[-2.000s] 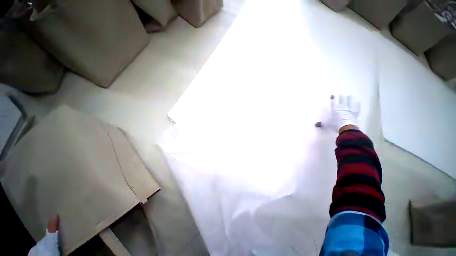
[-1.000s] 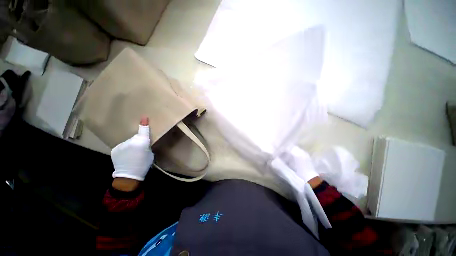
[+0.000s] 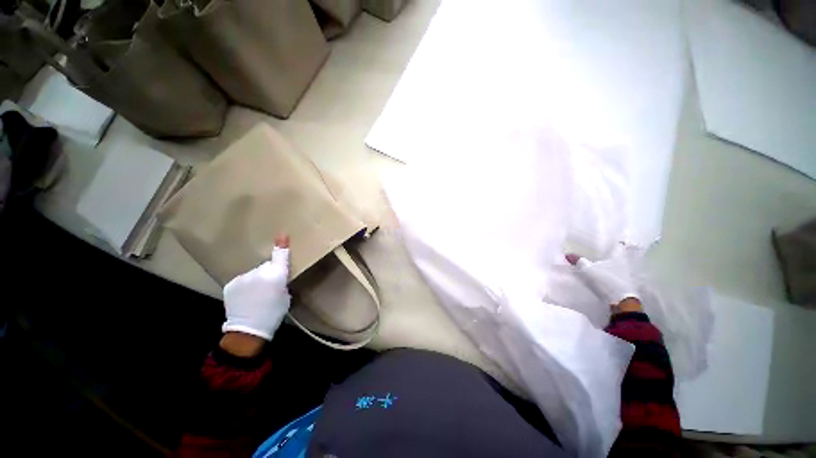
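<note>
A taupe tote bag [image 3: 259,201] lies flat at the left, its open top and looped handles [image 3: 362,286] towards me. My left hand [image 3: 257,297], in a white glove with a bare thumb tip, grips the bag's rim, thumb on the outer panel, fingers hidden inside the opening. My right hand [image 3: 607,275], gloved, is among thin white tissue paper [image 3: 501,313] at the right; tissue lies around it and over the forearm. Glare and tissue hide its fingers, so its grip cannot be told. A glaring white stack of large sheets [image 3: 528,80] lies beyond.
Taupe bags [image 3: 255,58] stand at the back left. Small white card stacks [image 3: 125,197] lie at the left table edge. Another white stack [image 3: 738,367] lies at the right, partly under tissue. More white sheets [image 3: 760,89] and a taupe item [image 3: 798,259] are at the far right.
My right hand has come back from the far sheets, pulling tissue towards me, then moved rightwards with tissue spread around it. My left hand has moved onto the bag's rim.
</note>
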